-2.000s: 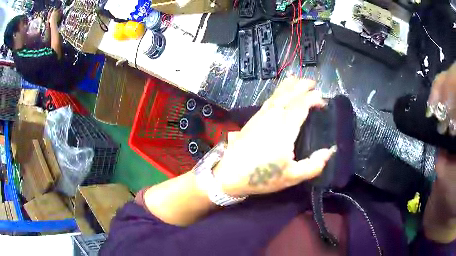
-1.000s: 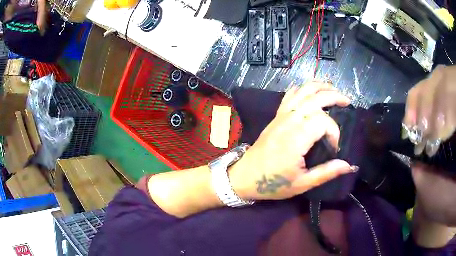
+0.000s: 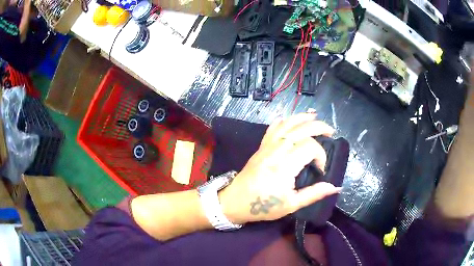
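Note:
A black, rounded speaker body (image 3: 335, 166) is upright at the bench's near edge, in front of my lap. My left hand (image 3: 273, 174) grips it from the left, fingers over the top and thumb along its near side. The hand hides much of the body. A thin black strap (image 3: 300, 236) hangs below it. My right hand is out of the picture; only its forearm shows at the right edge, reaching upward.
A red crate (image 3: 104, 150) with round-faced black parts stands left. Black panel strips (image 3: 263, 70), red wires, green circuit boards (image 3: 312, 18) and a metal-framed unit (image 3: 384, 52) lie at the far side. A yellow tag (image 3: 390, 237) is near right.
My right hand has left the black item at the right and gone out of view. My left hand still holds the body. The view has shifted, showing more of the bench's right side.

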